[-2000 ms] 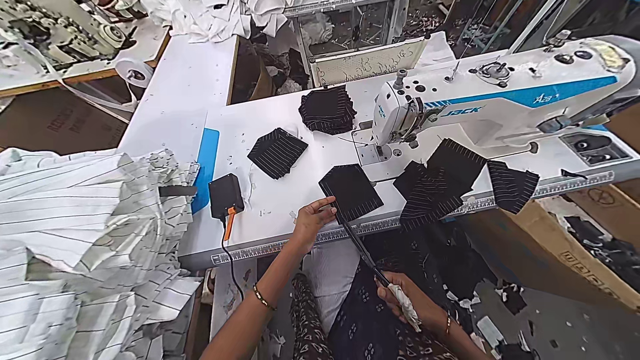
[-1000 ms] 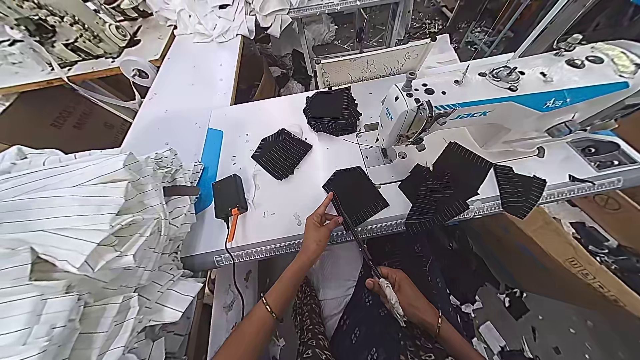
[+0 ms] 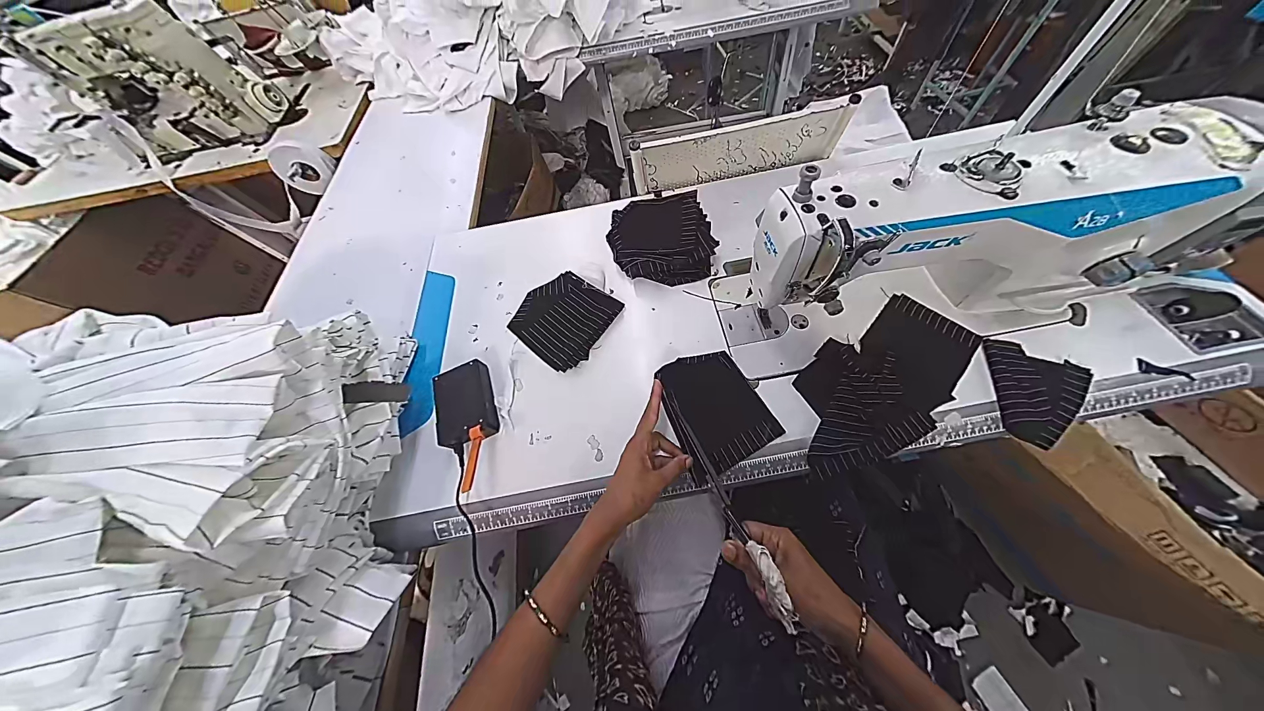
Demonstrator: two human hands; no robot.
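Observation:
My right hand (image 3: 785, 573) grips long scissors (image 3: 706, 469) whose handles are wrapped in white cloth. The blades lie along the left edge of a black striped fabric piece (image 3: 726, 410) near the table's front edge. My left hand (image 3: 647, 464) touches that piece's left edge, index finger extended at its upper left corner, thumb and other fingers close together by the blades. Further back lie a striped black piece (image 3: 565, 321) and a stack of black pieces (image 3: 662, 237). More black pieces (image 3: 894, 380) overlap at the right, with another (image 3: 1037, 392) beside them.
A white Jack sewing machine (image 3: 948, 227) stands at the right of the table. A black box with an orange tab (image 3: 466, 405) and a cable lies left. White striped fabric (image 3: 158, 444) is heaped at the far left. A cardboard box (image 3: 1106, 523) stands below right.
My left index finger now points along the fabric's left edge, while the thumb and other fingers have drawn in near the blades. The scissors remain in my right hand.

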